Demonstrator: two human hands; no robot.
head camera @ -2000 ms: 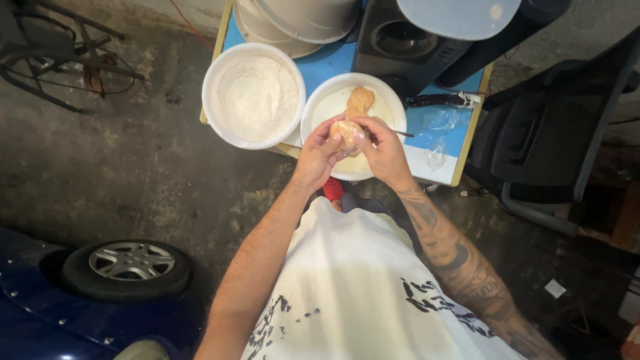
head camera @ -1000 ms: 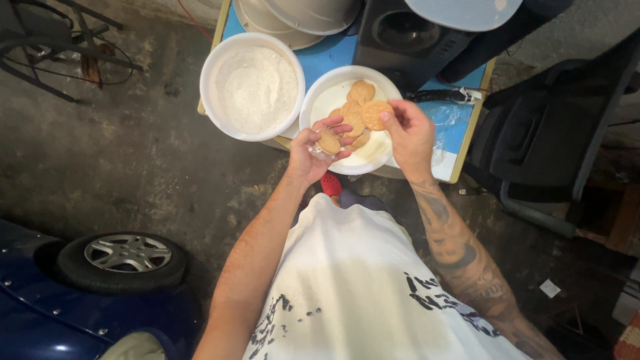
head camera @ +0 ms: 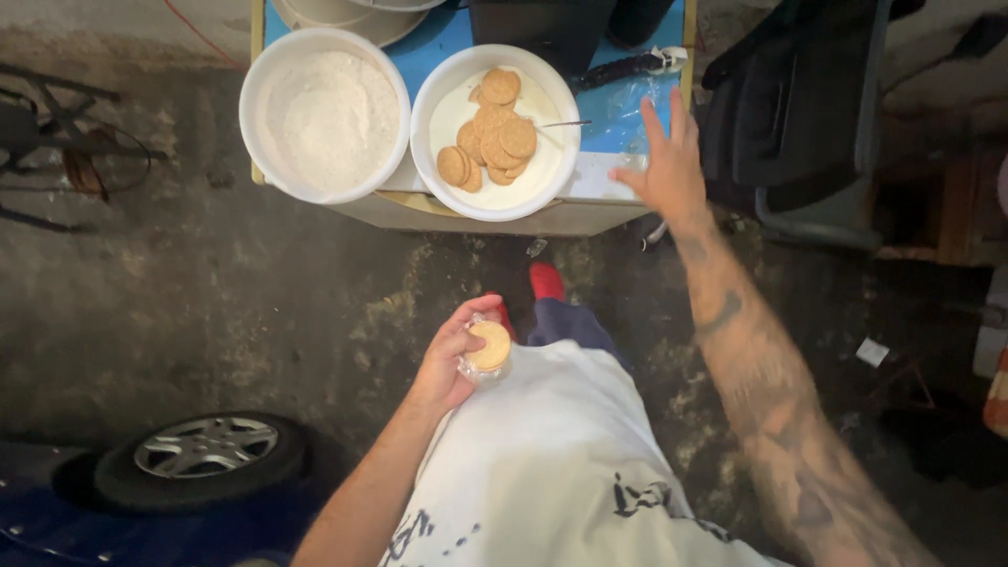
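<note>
Low in front of my shirt, my left hand (head camera: 457, 354) grips round biscuits (head camera: 490, 346) in clear plastic wrap. My right hand (head camera: 668, 161), slightly blurred, reaches over the right part of the table with fingers spread and nothing seen in it. Beneath and beside its fingers lies crumpled clear plastic (head camera: 634, 110). Several loose round biscuits (head camera: 517, 138) lie in a white bowl (head camera: 573, 134) that holds a creamy white substance, and a thin metal handle (head camera: 565, 124) sticks out over its rim. To the left of it stands a white bowl (head camera: 250, 118) of pale powder.
Both bowls are on a table (head camera: 606, 161) with a blue and white top. Behind them are stacked pale containers (head camera: 346, 16) and a dark box (head camera: 539, 31). A black chair (head camera: 795, 102) stands at the right, a blue car with its wheel (head camera: 206, 449) at the lower left.
My left hand has drawn back from the bowl toward my shirt with wrapped biscuits. My right hand has left the bowl, gone right and let go of its biscuit. More biscuits now show in the bowl.
</note>
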